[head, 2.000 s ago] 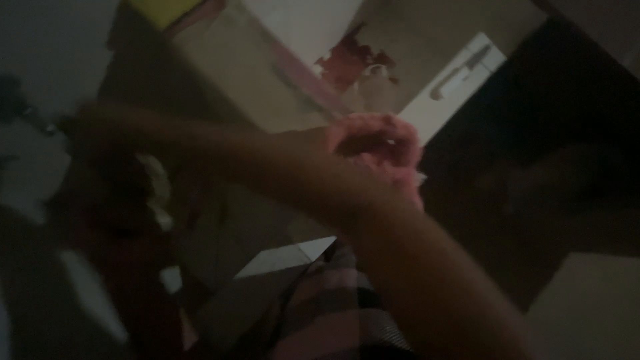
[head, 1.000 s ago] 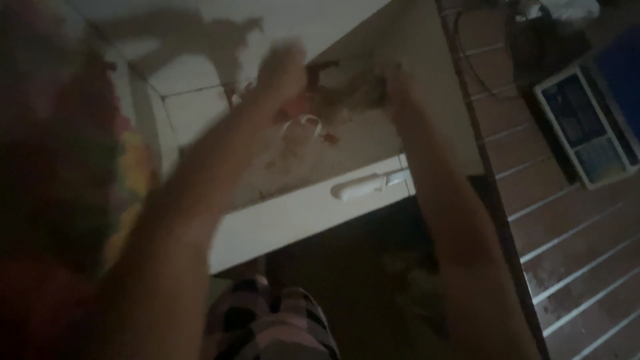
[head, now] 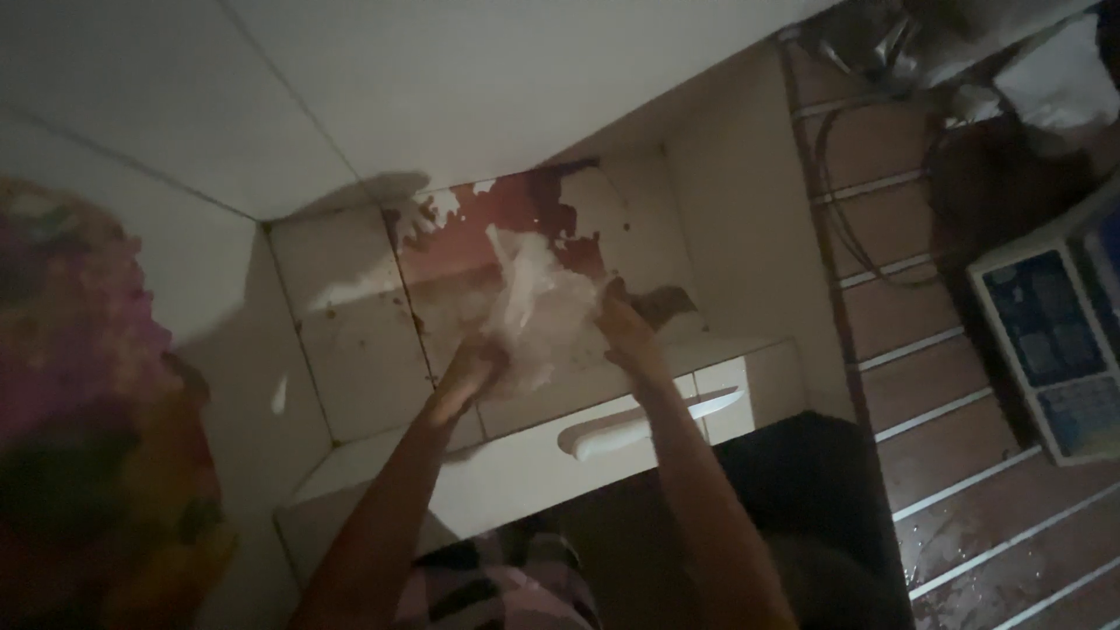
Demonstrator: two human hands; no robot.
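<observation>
A thin, translucent whitish plastic bag (head: 547,306) is spread between my two hands over a tiled basin. My left hand (head: 472,372) grips its lower left side, and my right hand (head: 626,328) pinches its right edge. Dim light and blur hide the bag's contents, if any. Behind it, dark red liquid (head: 490,219) covers part of the basin's tiled floor. A knife with a white handle (head: 608,437) lies on the basin's near tiled ledge, its blade partly behind my right forearm.
White tiled walls (head: 490,79) enclose the basin. To the right are brown tiles (head: 919,324) with pale joints, a dark cable (head: 844,232), a white-framed crate or box (head: 1050,350) and crumpled plastic (head: 971,105). Colourful patterned cloth (head: 79,376) fills the left side.
Both hands have come lower and nearer to me from the basin's far side. The whitish bag now shows spread between them. The knife remains on the ledge.
</observation>
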